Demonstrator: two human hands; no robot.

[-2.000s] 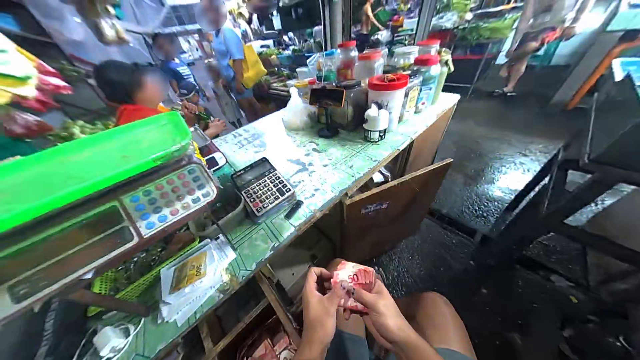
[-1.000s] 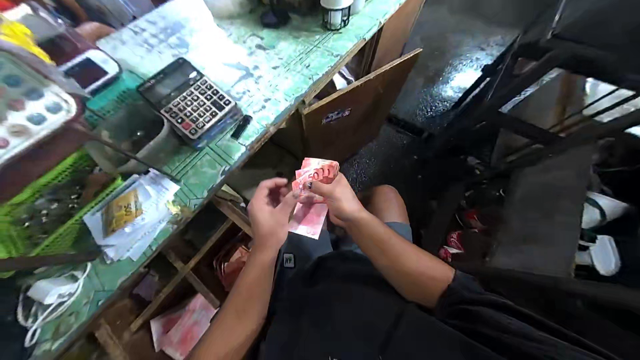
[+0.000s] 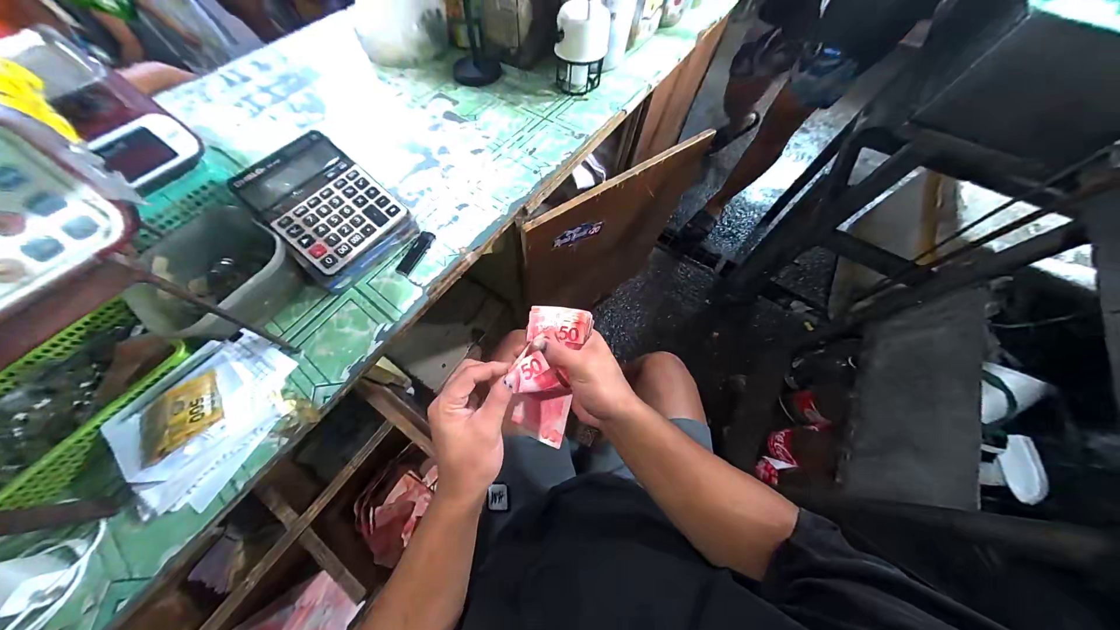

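Above my lap, my right hand (image 3: 595, 372) grips a small wad of red banknotes (image 3: 560, 325), the thumb pressed on top. One folded note marked 50 angles out from the wad, and a paler red note hangs below it. My left hand (image 3: 472, 411) pinches the edge of the angled note between thumb and forefinger. Left of my left forearm, loose red banknotes (image 3: 398, 512) fill a wooden compartment under the counter. More red notes (image 3: 306, 604) lie in another compartment nearer to me.
A green counter (image 3: 350, 337) bears a calculator (image 3: 328, 210), a grey plastic bin (image 3: 210, 262), papers (image 3: 201, 429) and a green basket (image 3: 79, 420). An open wooden door (image 3: 612, 227) juts out beyond my knees. At the right stands a dark frame (image 3: 862, 175); a person's legs (image 3: 761, 131) are behind the door.
The view has swung down toward my lap. A pale red note, not visible two seconds ago, hangs below the wad. A person's legs have come into view beyond the door since one second ago.
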